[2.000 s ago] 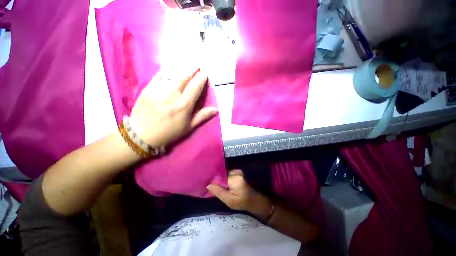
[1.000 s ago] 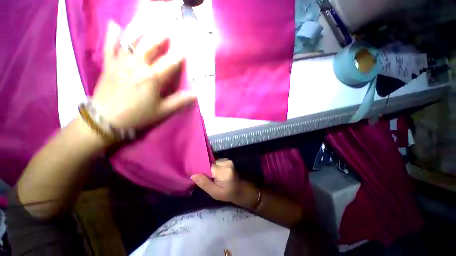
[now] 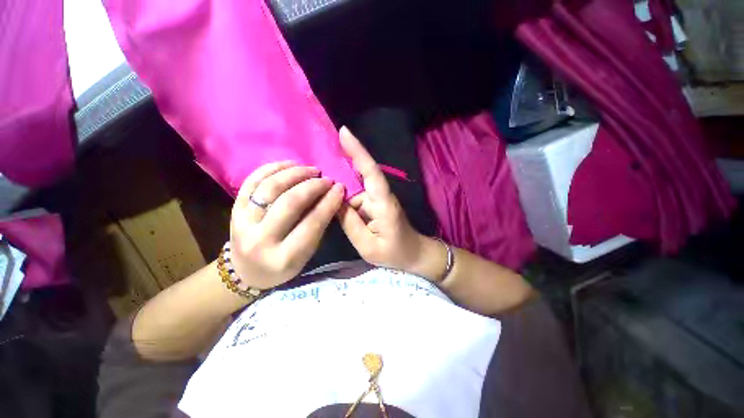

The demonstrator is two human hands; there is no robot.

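Observation:
A magenta fabric panel [image 3: 236, 90] hangs from the table edge down towards my lap. My left hand [image 3: 281, 220] pinches its lower corner between thumb and fingers. My right hand [image 3: 379, 212] holds the same corner from the right, with one finger extended along the seam edge. The fingertips of both hands meet at the corner. A thin magenta strip or thread end sticks out to the right behind my right hand. The sewing machine head and needle are out of the picture.
Another magenta panel [image 3: 33, 98] hangs at the far left. The table edge with its measuring tape [image 3: 110, 102] shows at upper left. Gathered magenta pieces [image 3: 477, 188] hang on the right, beside a white box [image 3: 534, 188]. A brown cardboard-like piece [image 3: 159, 245] is at lower left.
The view has tilted down towards the lap. My left hand has left the table top and joined my right hand at the panel's lower corner. The panel hangs farther over the edge.

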